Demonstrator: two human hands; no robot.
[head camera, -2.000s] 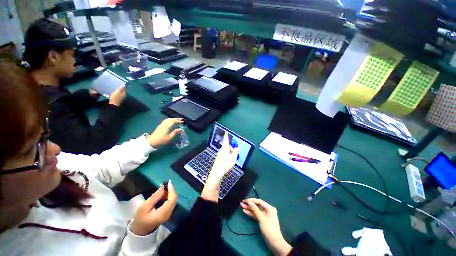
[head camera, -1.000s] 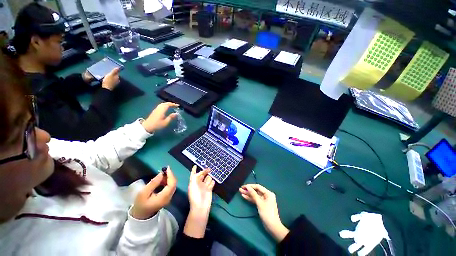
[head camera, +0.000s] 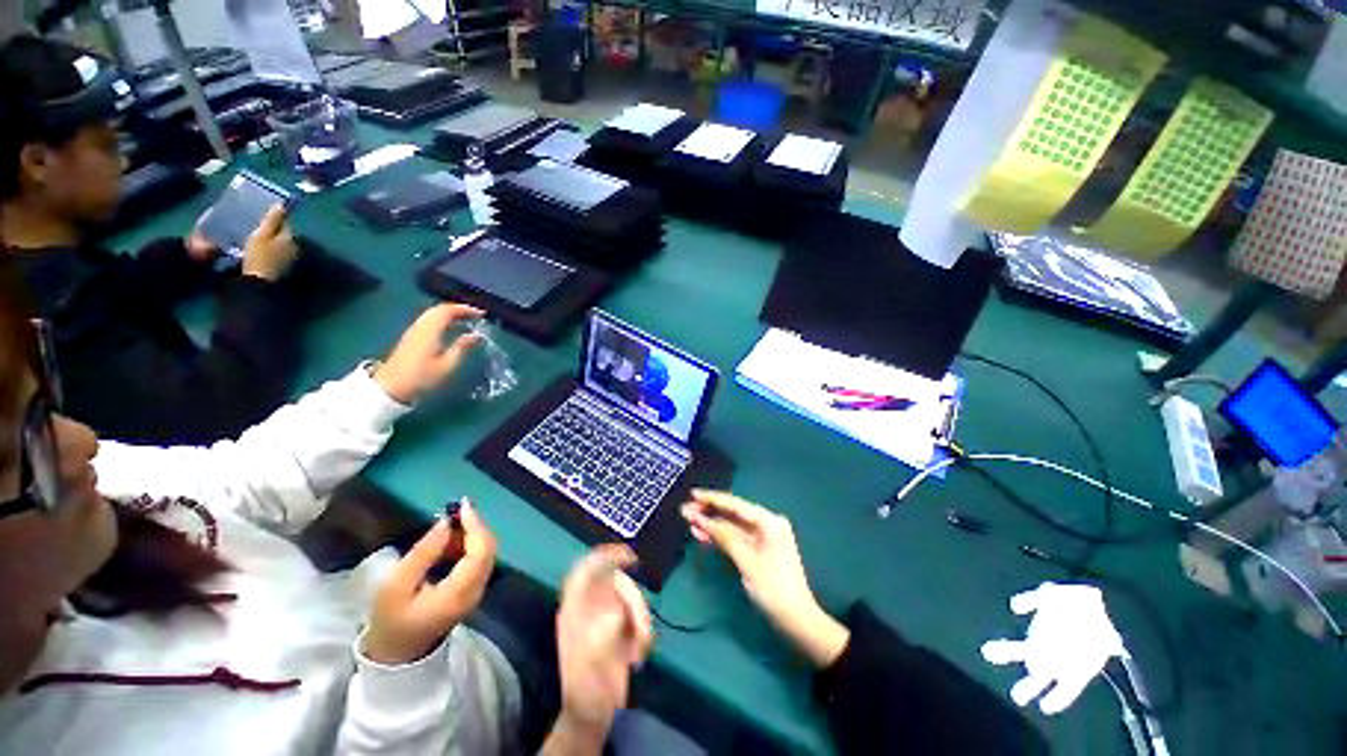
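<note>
A small silver mini laptop (head camera: 603, 464) stands open on a black pad (head camera: 511, 477), its screen (head camera: 646, 380) lit with a picture containing blue shapes. My left hand (head camera: 603, 635) is blurred in front of the pad, below the keyboard, fingers apart and empty. My right hand (head camera: 761, 561) is at the laptop's right front corner, thumb and fingertips pinched together around what looks like a thin black cable (head camera: 683, 626). The cable runs down over the bench edge; its held end is hidden by the fingers.
A neighbour's hand (head camera: 433, 586) pinches a small dark piece; the other (head camera: 429, 352) is beside a clear plastic bag (head camera: 492, 366). A clipboard (head camera: 849, 399) with pens, a white glove (head camera: 1056, 645), a white cable (head camera: 1019, 461) and a power strip (head camera: 1191, 448) lie right. Dark stacks (head camera: 576, 214) stand behind.
My left hand has left the screen, dropped past the keyboard's front edge and moved towards me. My right hand has shifted slightly nearer the laptop's corner. The view has turned a little right.
</note>
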